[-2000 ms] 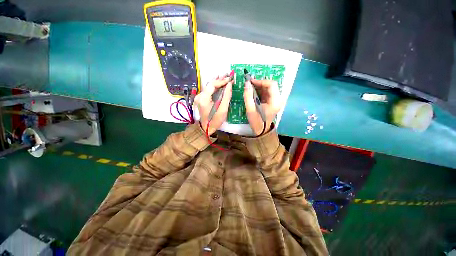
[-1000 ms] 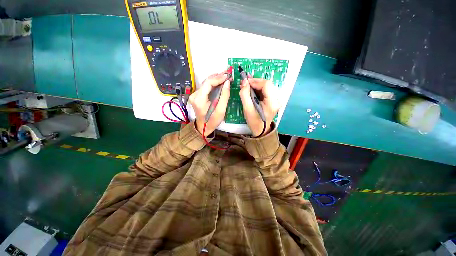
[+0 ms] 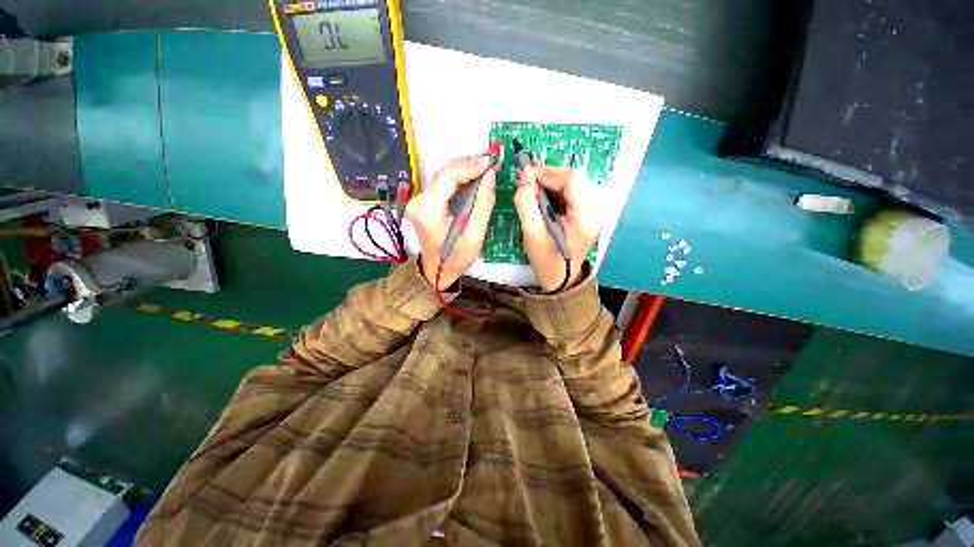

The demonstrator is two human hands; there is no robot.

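Observation:
A green printed circuit board point(image 3: 582, 144) lies on a white paper sheet point(image 3: 454, 80). My left hand point(image 3: 451, 219) holds the red test probe point(image 3: 459, 214), its red tip at the board's upper left corner. My right hand point(image 3: 558, 224) holds the black test probe point(image 3: 548, 209), its dark tip just right of the red one. Whether the tips touch the board cannot be told. My hands cover the board's lower left edge and part of its right side. The yellow-edged multimeter point(image 3: 359, 133) lies left of the board and its display reads "OL".
Red and black test leads point(image 3: 374, 235) loop below the meter. Tiny pale pieces point(image 3: 673, 256) lie right of the paper. A white strip point(image 3: 823, 202) and a tape roll point(image 3: 902, 247) lie farther right. A dark slab point(image 3: 870, 96) is at upper right, a red-edged bin point(image 3: 710, 369) below the bench.
The view has shifted, so the meter sits farther left and higher than two seconds ago. Both hands still hold the probes near the board's upper left, with the tips slightly higher on it.

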